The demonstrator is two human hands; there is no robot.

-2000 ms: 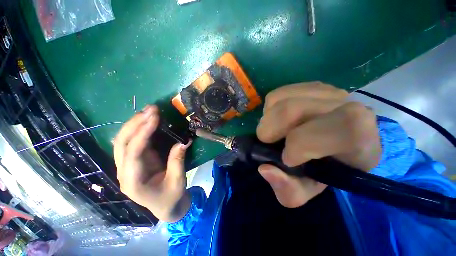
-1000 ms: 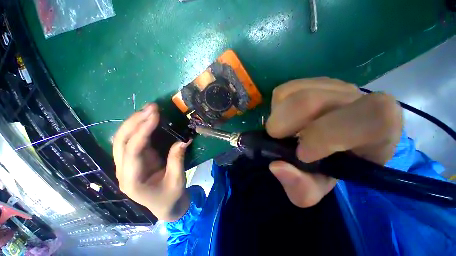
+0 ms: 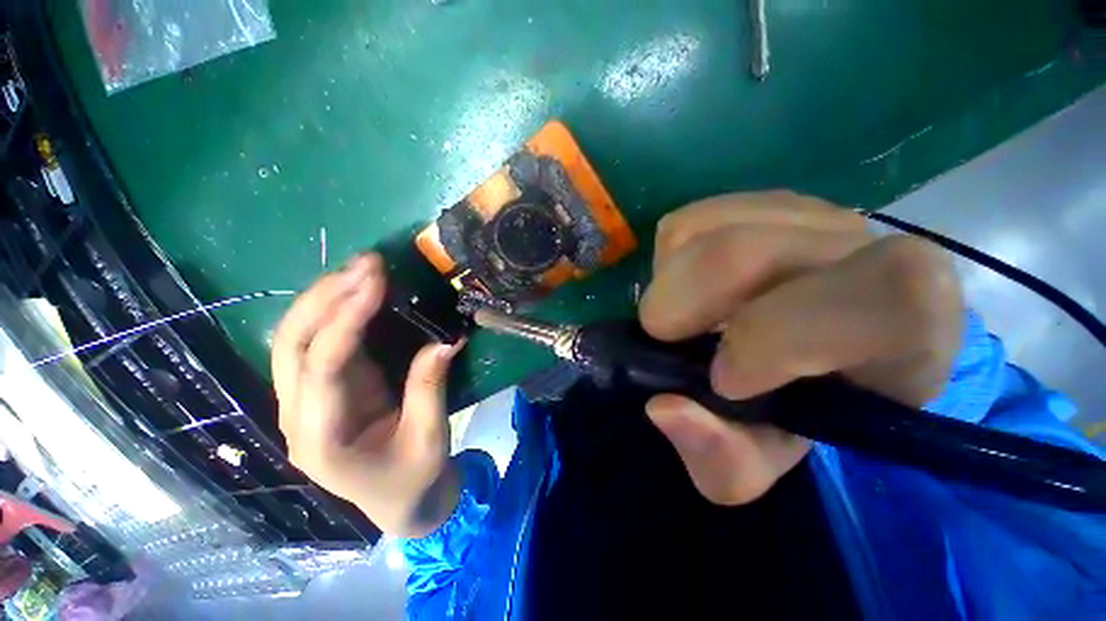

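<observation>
My right hand (image 3: 794, 328) grips the black handle of a soldering iron (image 3: 528, 330), whose brownish metal barrel points left. Its tip is at the right end of a small black device housing (image 3: 412, 309). My left hand (image 3: 364, 400) holds the housing between thumb and fingers. The housing is dark, so its inside is hard to make out. A thin solder wire (image 3: 182, 315) runs in from the left to my left fingers; its end is hidden. An orange block (image 3: 582, 188) with dark grey lumpy material around a round black centre lies on the mat, just beyond the tip.
The green mat (image 3: 364, 134) lies under the work. A black compartment tray (image 3: 200, 412) curves along the left, with shiny clear plastic (image 3: 231, 552) beyond it. A clear bag (image 3: 182, 43) is at top left, a slim metal tool (image 3: 758, 43) at top right. A black cord (image 3: 995, 273) runs at right.
My right hand and the iron's handle have moved slightly to the right compared with two seconds ago. The iron's tip stays at the housing. My left hand is nearly unmoved.
</observation>
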